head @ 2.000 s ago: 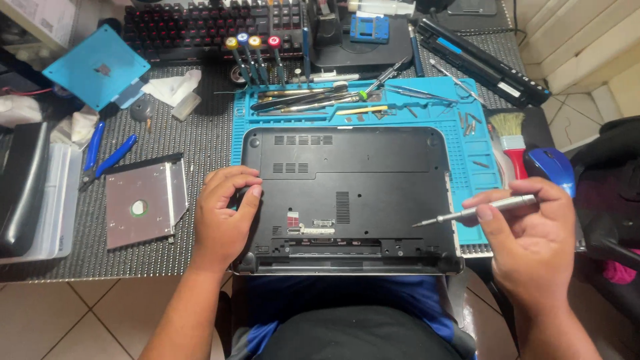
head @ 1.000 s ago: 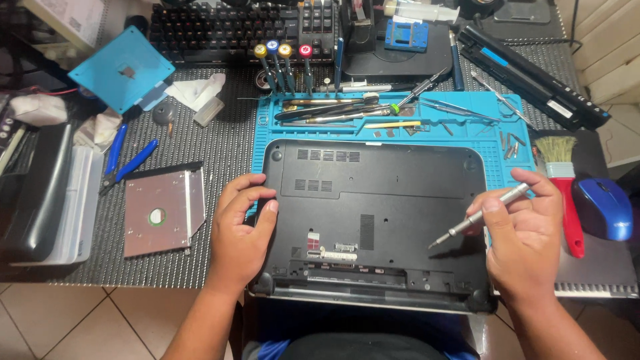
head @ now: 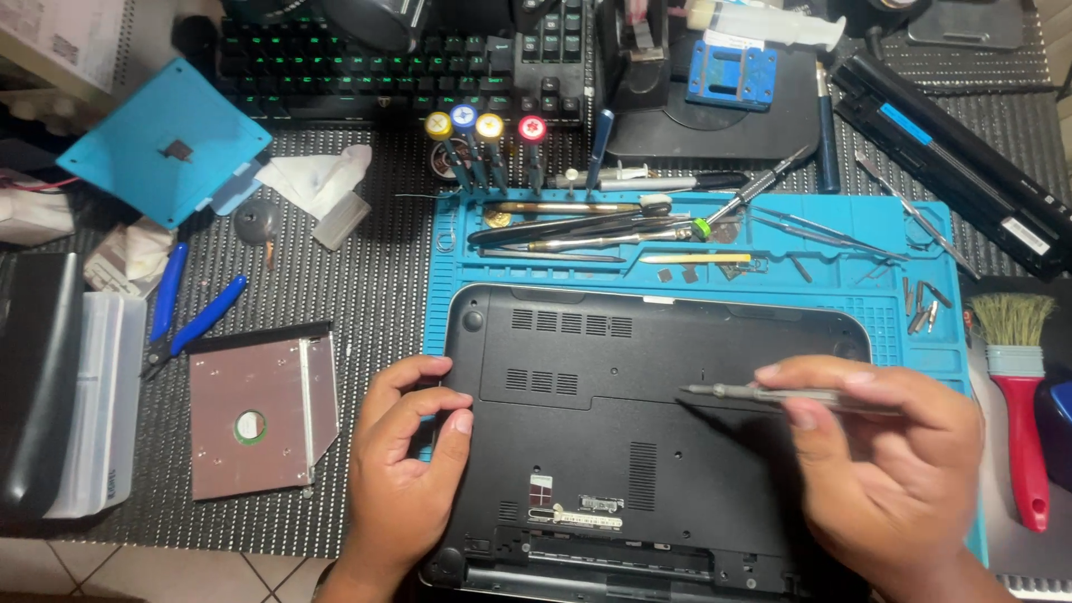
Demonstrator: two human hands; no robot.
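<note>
A black laptop (head: 569, 435) lies bottom side up on a blue silicone repair mat (head: 900, 209), its battery bay along the near edge. At the laptop's left edge rests my left hand (head: 410, 461), fingers curled around the rim. My right hand (head: 879, 444) grips a slim metal screwdriver (head: 754, 391) over the right part of the laptop. The screwdriver points left, its tip near the seam of the bottom cover; whether it touches cannot be told. Tweezers (head: 825, 234), small bits (head: 924, 306) and pen-like tools lie in the mat's trays.
An optical drive (head: 260, 410) and blue-handled cutters (head: 197, 310) lie left. Upright screwdrivers (head: 490, 138) stand behind the mat, before a keyboard (head: 377, 75). A laptop battery (head: 955, 159) lies back right, with a red-handled brush (head: 1017, 419) below it. A plastic case (head: 105, 402) stands far left.
The screwdriver in my right hand has moved from above the battery-bay side of the laptop toward its far part. My left hand stays at the left edge. The view has shifted closer.
</note>
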